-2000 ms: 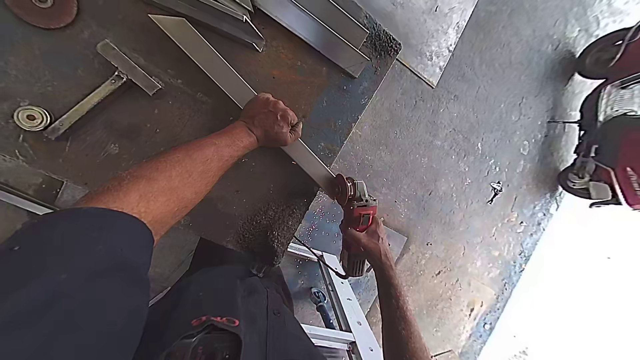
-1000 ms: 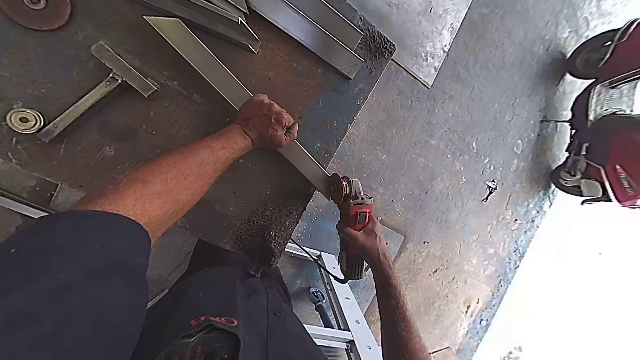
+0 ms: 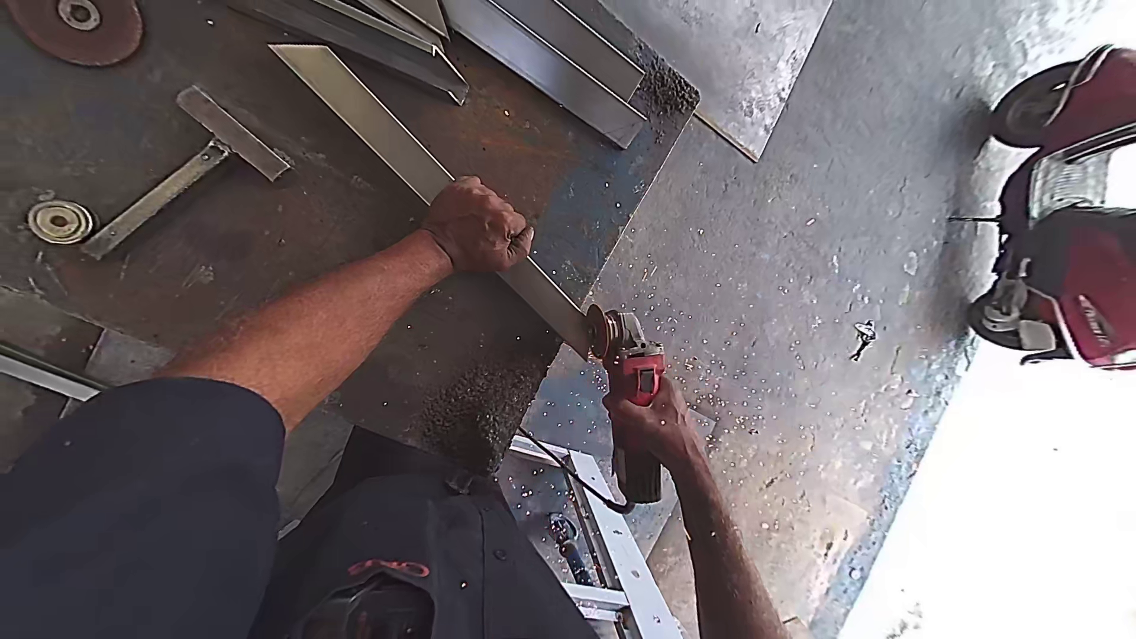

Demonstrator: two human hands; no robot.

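My left hand (image 3: 479,224) is closed around a flat metal bar (image 3: 373,120), pressing it near the edge of the steel worktable (image 3: 355,302). The bar runs diagonally, and its lower end juts past the table edge. In my right hand (image 3: 661,422) is a red and black angle grinder (image 3: 641,377), held by its body. Its disc (image 3: 605,332) meets the bar's lower end, and bright specks scatter around it and over the floor. A power cord trails from the grinder's rear.
Metal profiles (image 3: 550,62) lie along the table's far side. A T-shaped welded piece (image 3: 169,191), a round metal part (image 3: 60,221) and a large abrasive disc (image 3: 84,27) rest at left. A white metal frame (image 3: 626,550) stands below; a red scooter (image 3: 1083,257) is at right.
Bright specks now spread widely around the grinder, where the earlier frames show hardly any. Both hands keep about the same places on the bar and the grinder.
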